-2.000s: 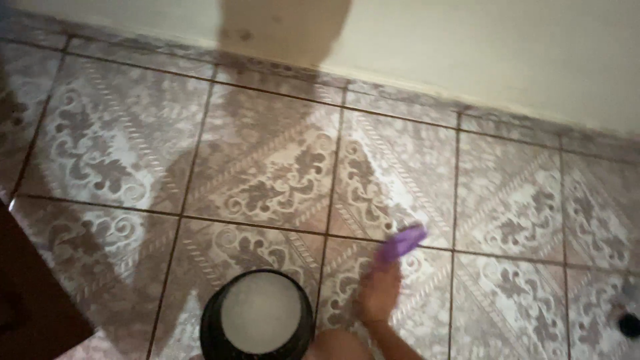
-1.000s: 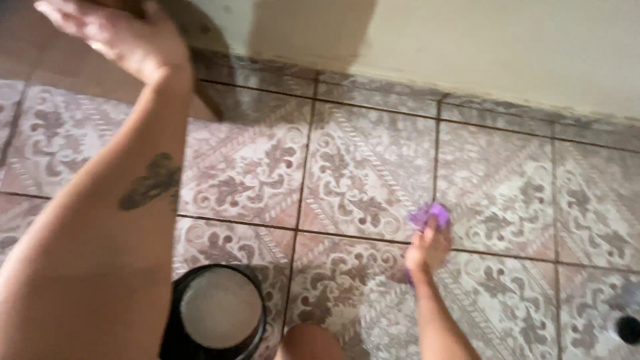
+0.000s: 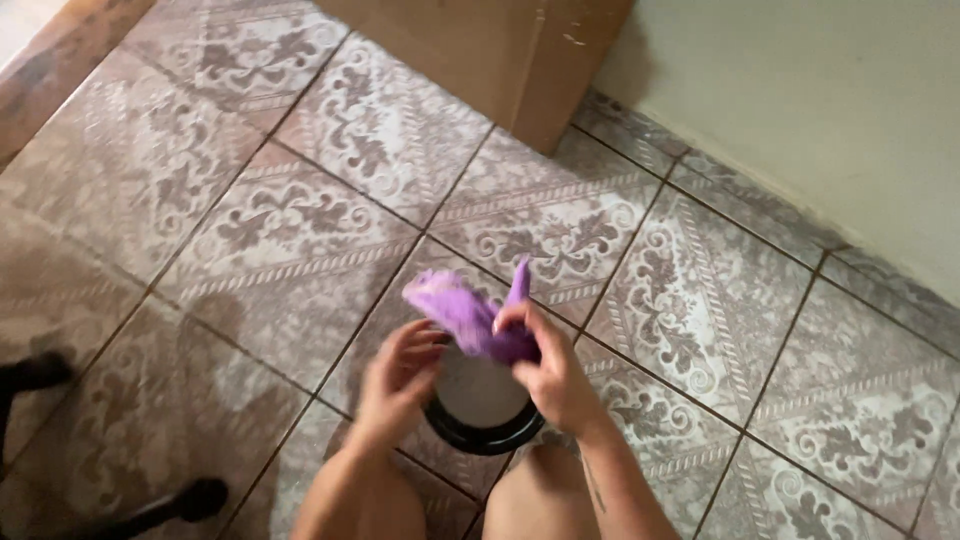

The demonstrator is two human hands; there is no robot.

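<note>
A crumpled purple cloth (image 3: 469,319) is over the far rim of a black bucket (image 3: 484,441) that holds greyish liquid. My right hand (image 3: 544,367) grips the cloth's right side between thumb and fingers, and one end of it sticks up. Just left of the cloth, above the bucket's left edge, is my left hand (image 3: 405,371), blurred, with its fingers slightly curled and nothing seen in it. The bucket stands on the patterned tile floor (image 3: 555,232) in front of my knees.
A brown wooden door or panel (image 3: 480,60) stands at the top, close to the pale wall (image 3: 810,97). Black chair-base legs (image 3: 165,510) reach in at lower left. A brown wooden edge (image 3: 67,67) crosses the upper left corner.
My right hand has lifted the purple cloth from the floor and brought it over the bucket. My left hand has come down from the upper left to beside the cloth. The view has turned.
</note>
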